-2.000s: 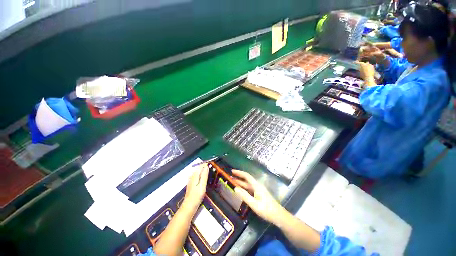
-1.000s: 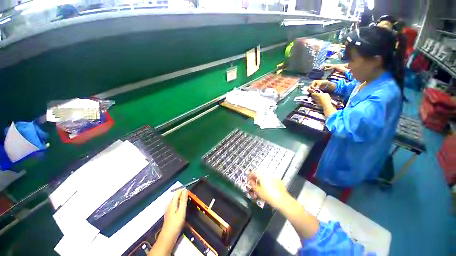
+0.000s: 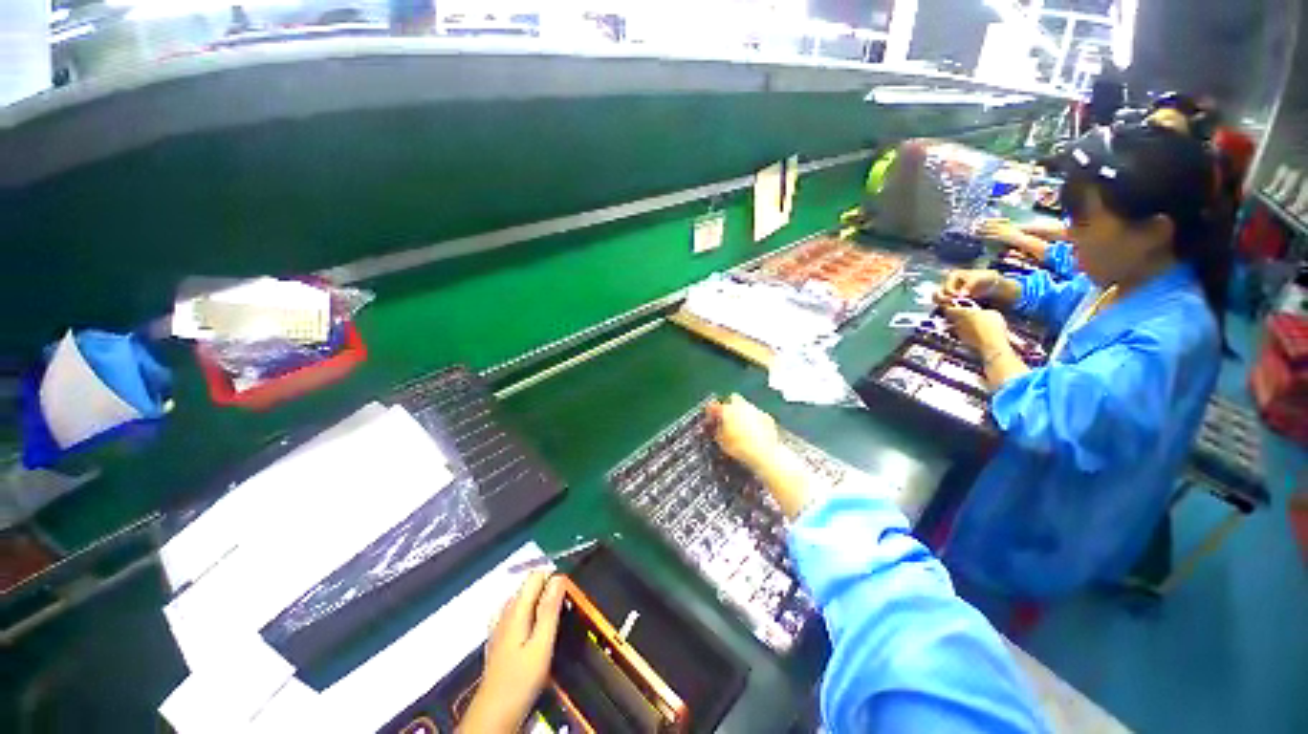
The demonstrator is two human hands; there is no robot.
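My left hand (image 3: 522,653) is at the lower middle, gripping the upper edge of an orange-rimmed phone housing (image 3: 626,657) that stands tilted on its long side in the black phone tray (image 3: 713,663). A thin tool like tweezers (image 3: 574,551) shows beside my left fingertips. My right hand (image 3: 745,435) reaches over the far edge of the clear blister tray (image 3: 703,519), fingertips together at its pockets. Whether they hold a small part is too small to tell. Other housings lie partly hidden under my left arm.
White sheets (image 3: 309,502) and a crinkled clear bag (image 3: 380,556) lie on a black slotted tray (image 3: 498,442) at left. Behind are a red bin (image 3: 287,370) and a blue bag (image 3: 103,387). A person in a blue smock (image 3: 1097,430) works at right over another phone tray (image 3: 932,384).
My right hand has left the housing and moved to the blister tray, then further to its far edge. My left hand keeps the housing, now turned up on its side. The view has shifted.
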